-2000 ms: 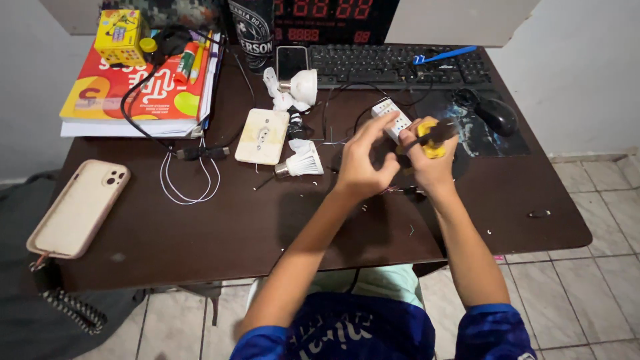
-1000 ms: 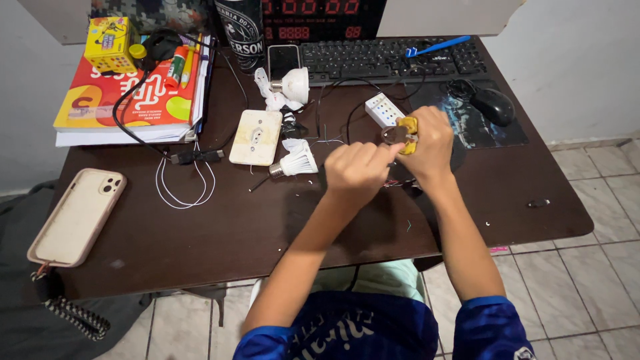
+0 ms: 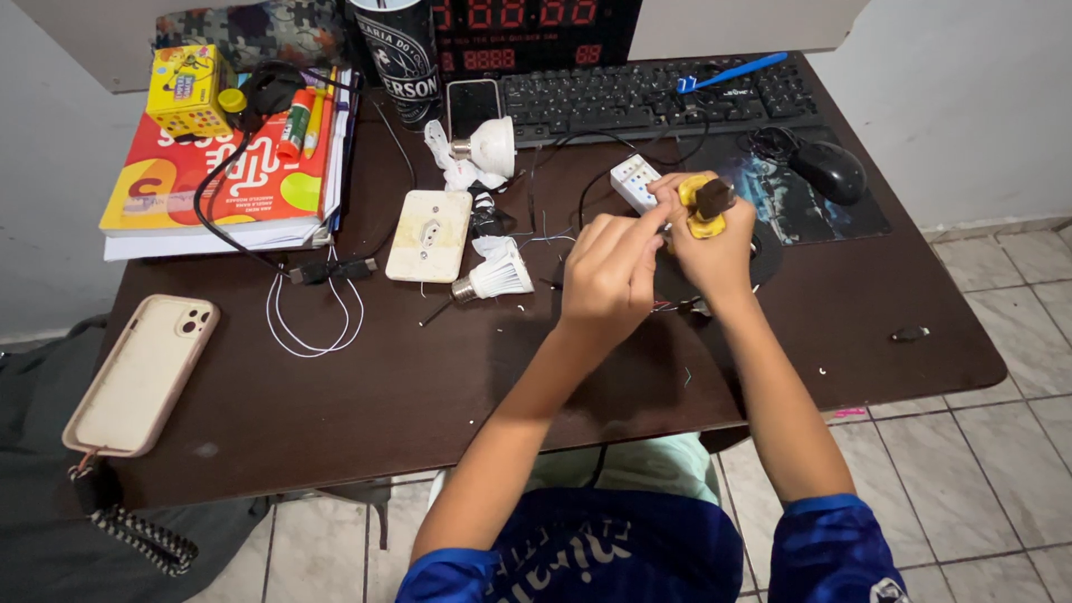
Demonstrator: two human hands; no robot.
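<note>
My right hand (image 3: 716,251) is closed round a yellow-handled pair of pliers (image 3: 712,201), whose dark metal head points up toward the camera. Close on its left is my left hand (image 3: 611,272), fingers bent and index finger reaching to the right hand; whether it pinches something small is hidden. Behind both hands lies a white power strip or adapter (image 3: 634,182). Thin red and white wires (image 3: 666,306) show beneath my right wrist, by a dark round object (image 3: 764,255). To the left are a cream wall socket plate (image 3: 430,236) and two white LED bulbs (image 3: 494,272).
A black keyboard (image 3: 586,105) with a blue toothbrush (image 3: 741,70), a mouse (image 3: 827,172) and a mouse pad stand at the back. Books (image 3: 193,205), a tall cup (image 3: 400,63) and loops of cable occupy the left, with a phone case (image 3: 142,377) near the table edge. Wire scraps lie about.
My left hand, beside the right one throughout, has changed from spread fingers to a bent-finger pose with the index finger extended. The pliers in my right hand have turned, their head now more upward.
</note>
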